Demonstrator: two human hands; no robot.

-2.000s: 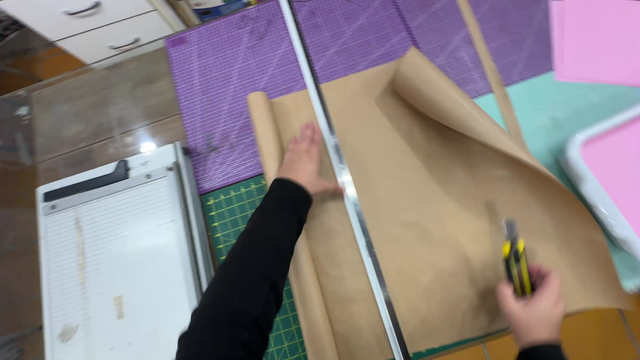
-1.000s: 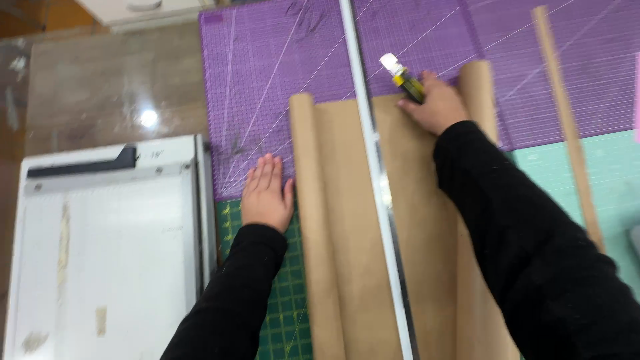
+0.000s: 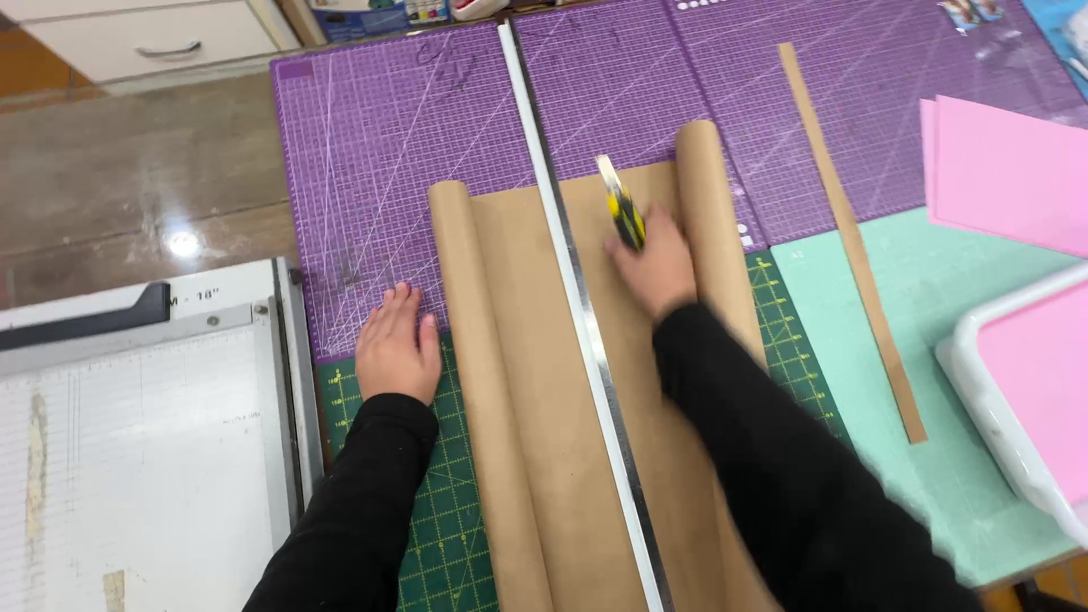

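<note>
Brown kraft paper (image 3: 544, 340), its left and right sides rolled up, lies lengthwise over cutting mats. Along its middle runs a long metal straightedge (image 3: 586, 319), reaching past the paper's far edge onto a purple cutting mat (image 3: 382, 144). My right hand (image 3: 659, 263) is closed around a yellow and black utility knife (image 3: 625, 212) just right of the straightedge, beside the right roll; the blade points to the far side. Left of the paper, my left hand (image 3: 398, 344) rests flat, holding nothing, where the purple mat meets a green cutting mat (image 3: 446, 518).
A paper trimmer (image 3: 153, 459) stands at left. To the right are a narrow brown strip (image 3: 850, 238), pink sheets (image 3: 1011, 178), a mint green mat (image 3: 952, 314) and a white tray (image 3: 960, 340) with pink inside. A white drawer unit (image 3: 153, 25) stands beyond.
My left hand has left the straightedge and paper for the mats at left. With the knife, my right hand has moved to the paper's far part. The paper's loose right side is now rolled inward.
</note>
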